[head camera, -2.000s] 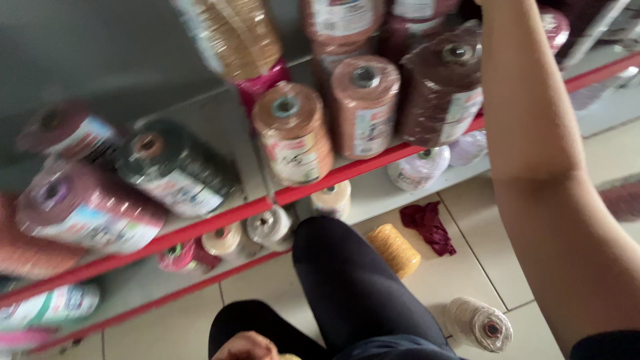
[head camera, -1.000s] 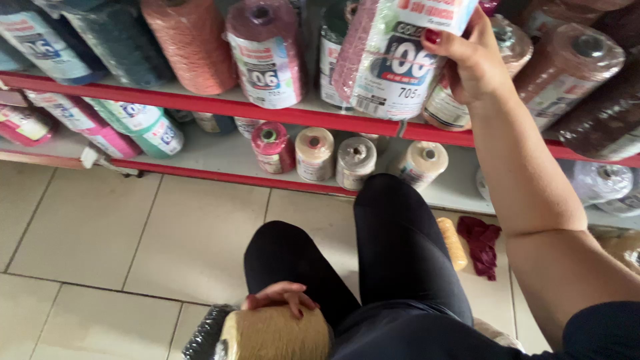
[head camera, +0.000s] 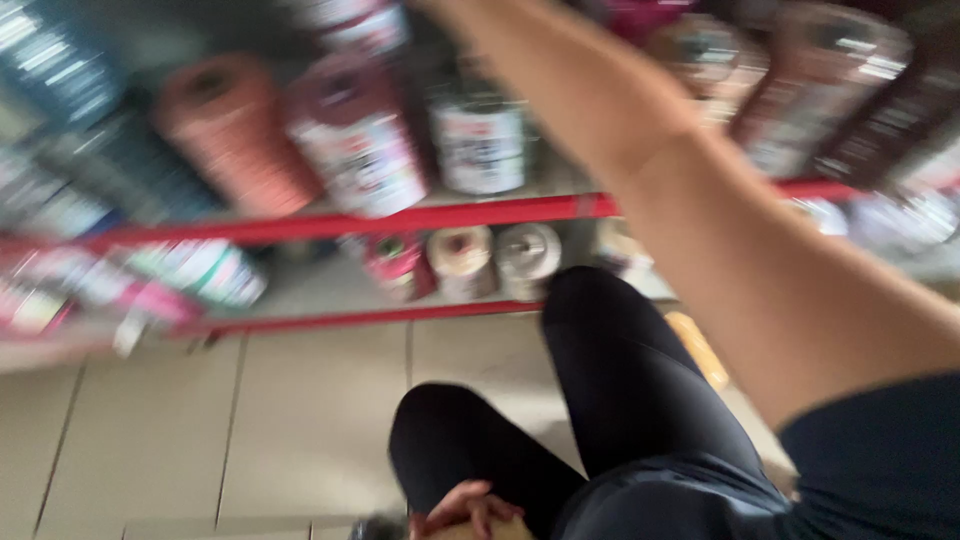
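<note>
My left hand (head camera: 471, 510) rests on a tan yarn cone (head camera: 480, 531) at the bottom edge, its fingers bent over the top. A dark wrapped thing (head camera: 377, 527) is beside that cone, mostly cut off. My right arm stretches up and across to the shelf, and the right hand is beyond the top edge. Near that forearm are a purple wrapped yarn cone (head camera: 352, 127), a cone with a white label (head camera: 480, 146) and, at the top, another wrapped cone (head camera: 360, 22). The picture is blurred.
A red shelf edge (head camera: 375, 219) crosses the view. Below it stand a pink cone (head camera: 394, 259), a cream cone (head camera: 459, 255) and a whitish cone (head camera: 529, 255). A coral cone (head camera: 236, 139) is at upper left. A yellow cone (head camera: 697, 349) lies on the tiled floor beside my leg.
My right hand, which held a pink labelled yarn cone one second ago, has gone up out of view. My left hand stays on the tan cone, now lower in the picture.
</note>
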